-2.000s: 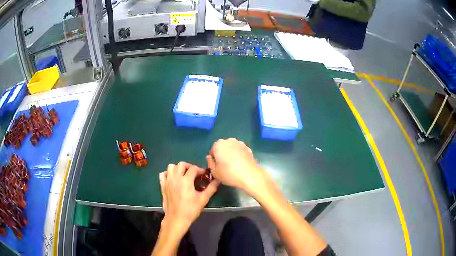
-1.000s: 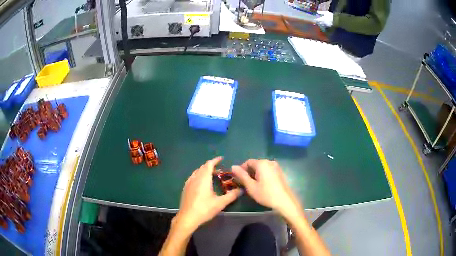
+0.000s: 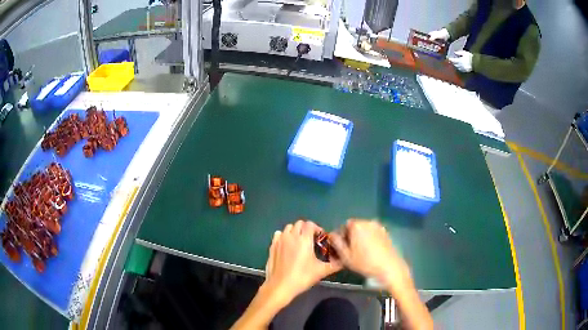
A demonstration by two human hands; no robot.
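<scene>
A copper-wound coil (image 3: 323,245) is held between my two hands just above the front edge of the green bench. My left hand (image 3: 298,254) grips it from the left with fingers and thumb around it. My right hand (image 3: 369,251) is blurred, with its fingertips at the coil's right side; whether they pinch a small piece is hidden. Two more coils (image 3: 226,195) stand side by side on the bench to the left, with pale leads upright. Two blue bins with white contents, one left (image 3: 316,169) and one right (image 3: 414,202), stand beyond my hands.
Clusters of coils (image 3: 40,209) lie on a blue sheet (image 3: 106,193) at the left, past a metal rail. A yellow bin (image 3: 111,77) stands behind it. A small white piece (image 3: 450,228) lies on the bench at right. A person with white gloves (image 3: 503,55) stands at the far right.
The view has swung left, so the bench shows further right. My right hand has shifted at the coil, and my left hand still holds it. The gloved person now shows more fully, holding a dark framed item.
</scene>
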